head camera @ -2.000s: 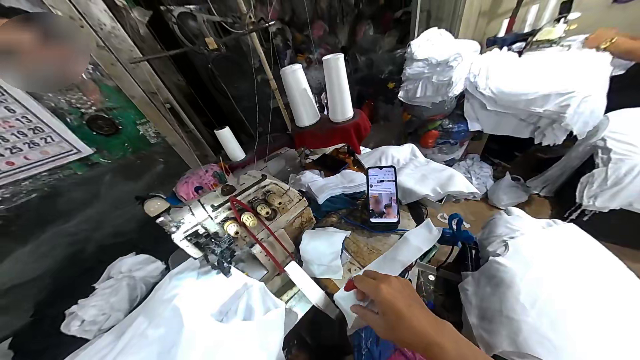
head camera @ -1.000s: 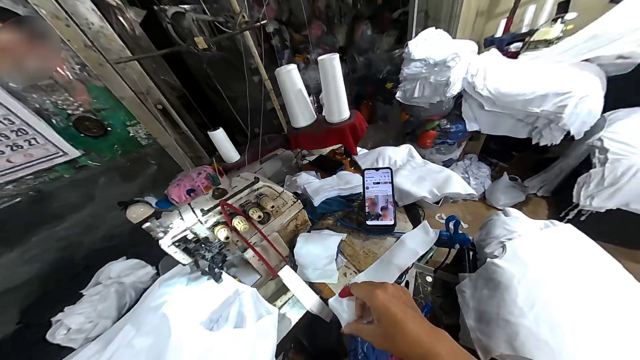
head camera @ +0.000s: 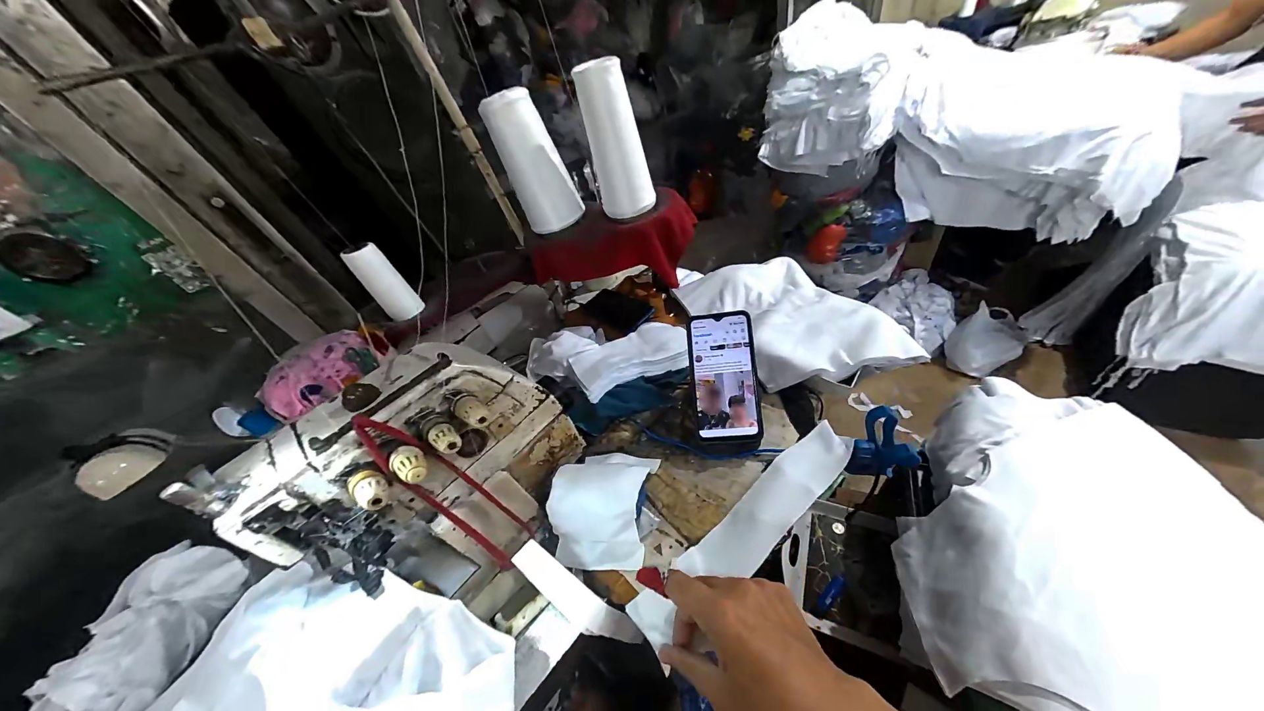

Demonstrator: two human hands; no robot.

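My right hand [head camera: 755,642] reaches in from the bottom, with a small red piece [head camera: 652,580] at the fingertips. Thumb and index finger are at a white fabric strip [head camera: 770,509] that runs up to the right. My left hand is not clearly visible. To the left stands an overlock sewing machine [head camera: 395,444] with several tension dials. A red band [head camera: 434,504] loops over it, and a white strip [head camera: 573,592] extends from its lower end. White fabric [head camera: 355,642] lies at the machine's front. A square white piece [head camera: 597,509] rests on the worktable, below an upright lit smartphone [head camera: 726,380].
White thread cones [head camera: 614,138] stand on a red-covered support [head camera: 612,237]. A stack of white fabric [head camera: 987,118] is at the back right, where another person's arm [head camera: 1200,35] shows. A white fabric pile [head camera: 1076,533] fills the right. A blue clamp-like part [head camera: 886,449] sits near the table edge.
My right hand stays by the white strip. At the back right, the other person's arm and the white cloth there have moved.
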